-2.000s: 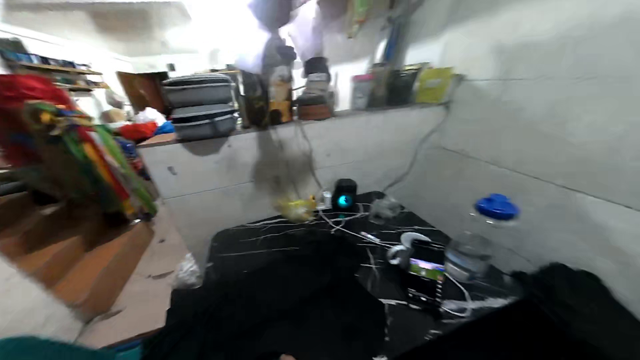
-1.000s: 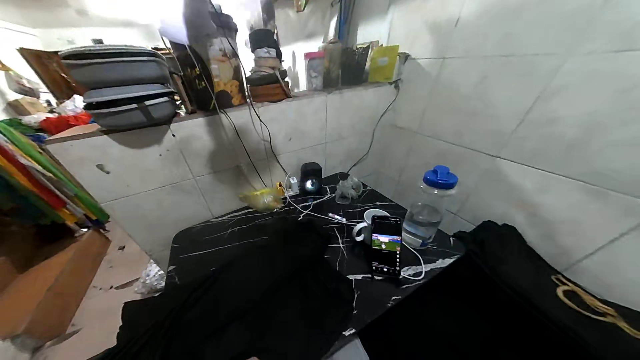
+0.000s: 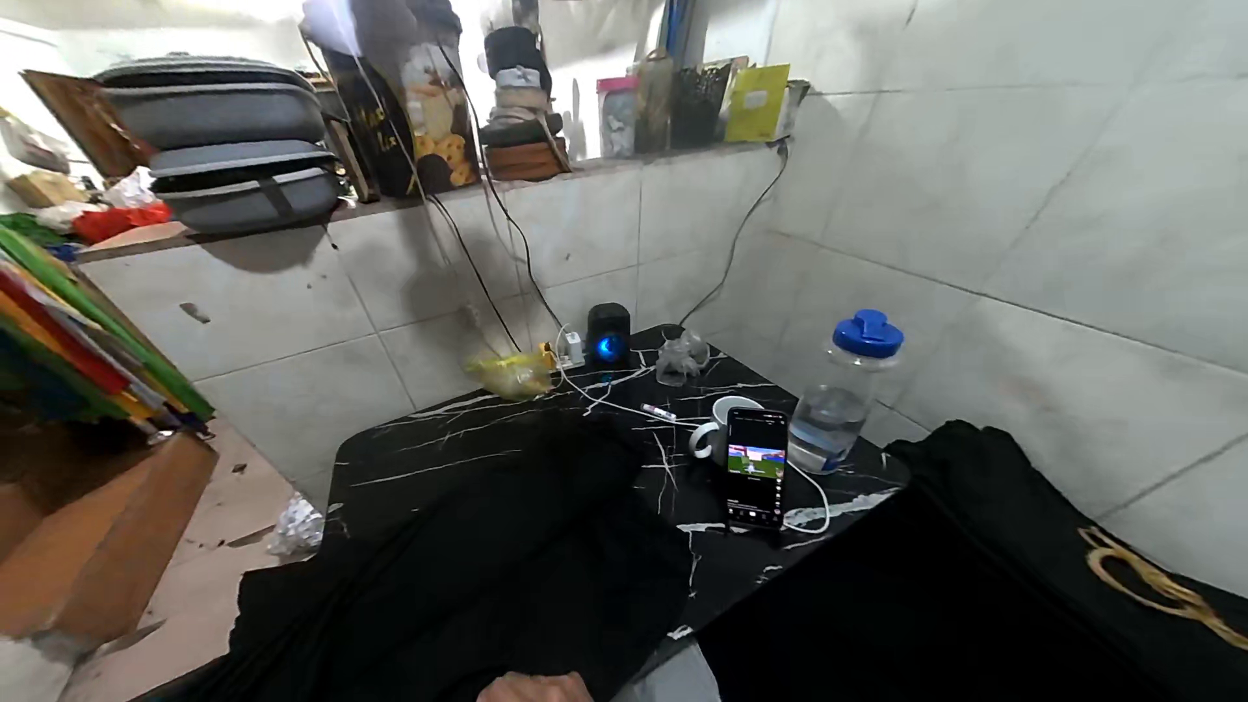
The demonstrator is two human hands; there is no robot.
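Only the knuckles of one hand, apparently my left hand (image 3: pixel 534 687), show at the bottom edge, against a black cloth (image 3: pixel 487 556). Its fingers are hidden, so whether it grips the cloth cannot be told. My right hand is not in view. The black cloth lies over the front left of a black marble-patterned table (image 3: pixel 419 458). At the right spreads another black fabric (image 3: pixel 877 595), with a gold-coloured cord design (image 3: pixel 1150 580) at its far right. A pale grey piece (image 3: pixel 682 678) shows between the two dark cloths.
A phone (image 3: pixel 756 468) leans against a white mug (image 3: pixel 712 439), beside a blue-lidded water bottle (image 3: pixel 838 400). Behind are a small black speaker (image 3: pixel 608 336), a yellowish plastic bag (image 3: pixel 512 375) and white cables. Grey cases (image 3: pixel 234 117) sit on the ledge. Tiled walls bound the table.
The view has swung right and come closer to the table since the oldest frame. A bit of my hand shows at the bottom edge now, where one second ago none did.
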